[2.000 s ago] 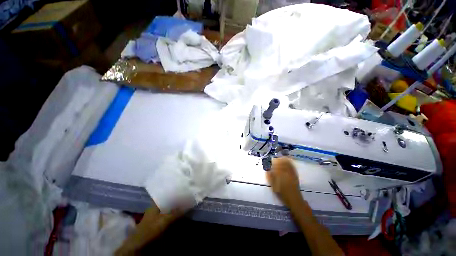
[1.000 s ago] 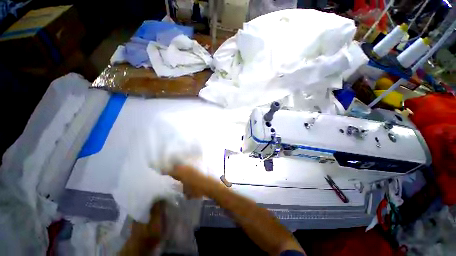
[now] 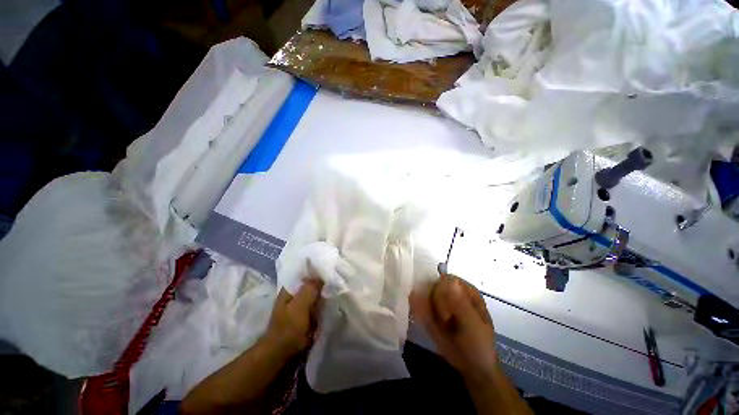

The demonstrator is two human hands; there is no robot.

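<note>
A white fabric piece (image 3: 360, 284) hangs bunched over the table's front edge, left of the needle area. My left hand (image 3: 298, 312) grips its left side. My right hand (image 3: 460, 320) is at its right side, slightly blurred, with fingers curled; whether it holds the fabric's edge is not clear. The sewing machine (image 3: 583, 211) stands to the right, its presser foot area (image 3: 556, 278) with no fabric under it. The thread snips (image 3: 653, 357) lie on the table right of the needle.
A large white garment heap (image 3: 600, 73) lies behind the machine head. A brown plastic-wrapped package (image 3: 365, 69) with light blue and white cloth lies behind the table (image 3: 365, 126). More white fabric (image 3: 73, 267) lies at the left. A red strap (image 3: 154, 324) hangs at lower left.
The view has turned left and down. The white piece, earlier bunched at the left of the table, is now spread between my hands. My right hand has moved back from reaching across to the left.
</note>
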